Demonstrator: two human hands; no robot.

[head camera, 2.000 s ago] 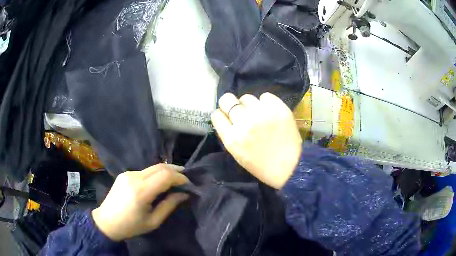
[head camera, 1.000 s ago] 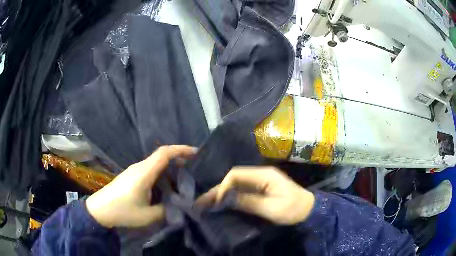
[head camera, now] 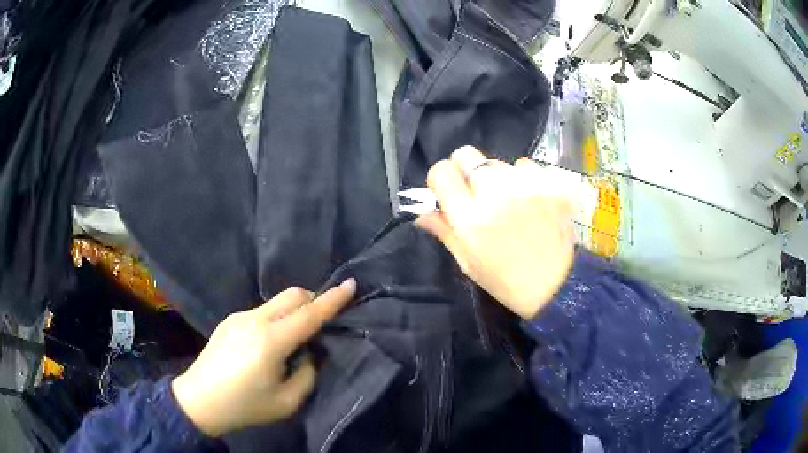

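Note:
Dark cloth pieces with pale loose threads (head camera: 407, 318) lie over my lap. My left hand (head camera: 266, 358) holds their upper left edge between thumb and fingers, with the index finger stretched along the cloth. My right hand (head camera: 505, 226) is closed around thread snips (head camera: 416, 201); their short silver blades point left, just above the cloth edge, and the handle is hidden in the palm. A long folded dark panel (head camera: 321, 142) runs up the table from my left hand. A curved stitched piece (head camera: 478, 97) lies beyond my right hand.
The white sewing machine (head camera: 762, 133) stands at right, its presser foot parts at top. Yellow tape (head camera: 606, 219) marks the table. Heaped dark cloth (head camera: 44, 168) hangs at left near clear plastic wrap (head camera: 239, 44). A blue bin (head camera: 784, 380) is at lower right.
My right hand has moved up and away from the lap cloth, and snips now show in it. The long folded panel has shifted up the table. My left hand still holds the cloth.

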